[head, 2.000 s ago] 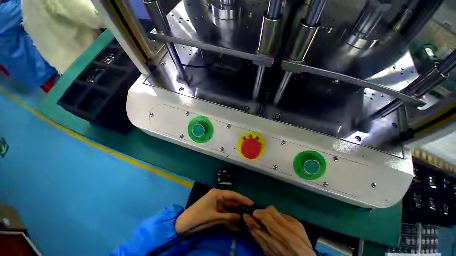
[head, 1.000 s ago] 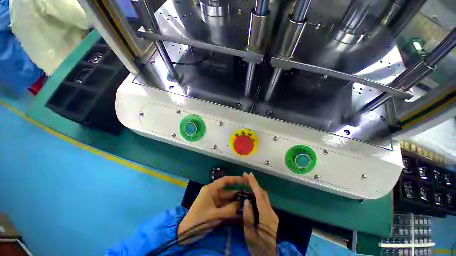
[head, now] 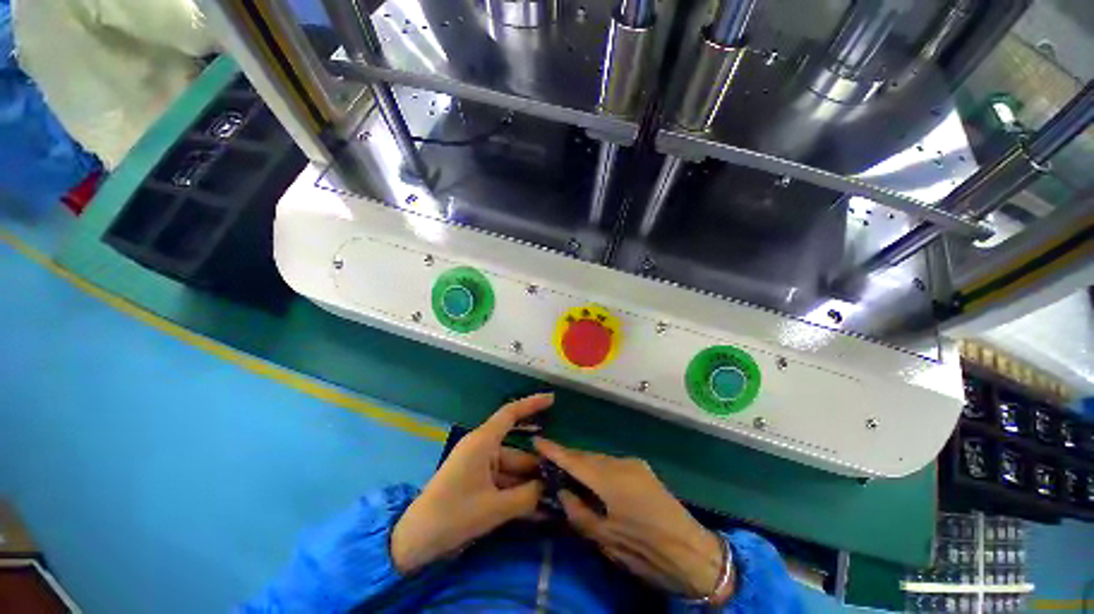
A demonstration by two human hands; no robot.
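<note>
A small black module [head: 553, 480] is held between both hands near the lap, in front of the press panel; the fingers cover much of it. My left hand [head: 474, 486] grips its left side with the lower fingers, and its index finger points up toward the panel. My right hand [head: 636, 516] holds the module from the right with thumb and fingers. A second module on the bench edge cannot be made out behind the left fingers.
The white press panel [head: 816, 414] has two green-ringed buttons [head: 458, 301] and a red stop button [head: 587, 342]. Metal crossbars [head: 516, 106] span the press opening. A black tray [head: 192, 192] lies at left; another black tray [head: 1020, 450] and a clear grid tray [head: 969, 558] are at right.
The right hand has turned lower and flatter, with its wrist now showing at the right. The left index finger has stretched upward. The module has shifted slightly left and stays between the hands.
</note>
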